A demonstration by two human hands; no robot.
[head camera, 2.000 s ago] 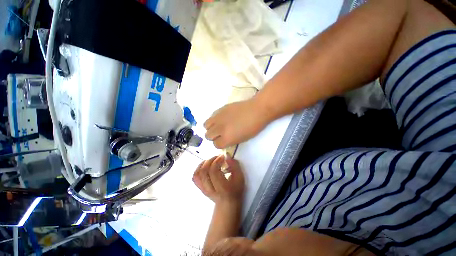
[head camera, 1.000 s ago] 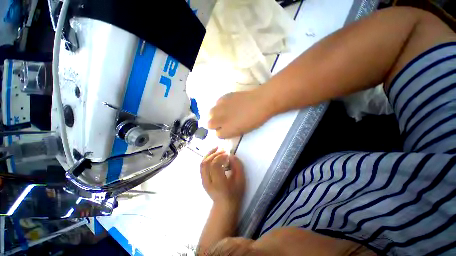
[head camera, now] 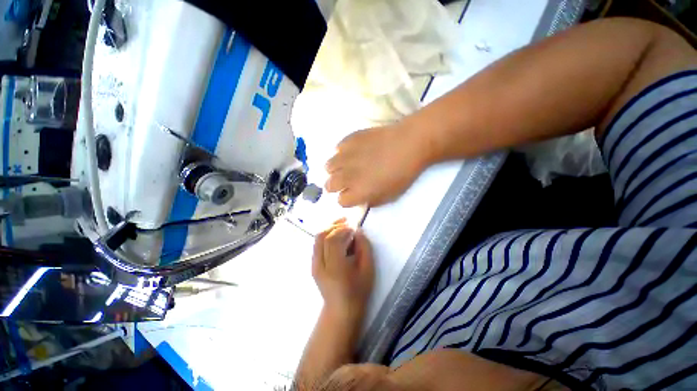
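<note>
My right hand (head camera: pixel 374 166) lies on the white machine table beside the needle area, fingers bent and fingertips down. My left hand (head camera: pixel 342 263) is just nearer the lower edge, fingers curled with the thumb close to them. The lamp washes out the area around the fingertips, so any fabric under or between them cannot be made out. The sewing machine head (head camera: pixel 145 114), white with a blue stripe, stands in front of the hands. Its small grey knob (head camera: pixel 312 192) is close to my right fingertips. The needle itself is hidden.
A crumpled cream fabric pile (head camera: pixel 382 53) lies beyond my right hand and forearm. A shiny curved metal arm (head camera: pixel 206 263) runs before the machine head. The table has a grey ruler-marked edge (head camera: pixel 436 248). A black phone-like object (head camera: pixel 46 294) is at the left.
The view has shifted a little, showing more blue lettering. The hands keep close together by the needle area. The pale bit seen earlier at my left fingers is no longer clear.
</note>
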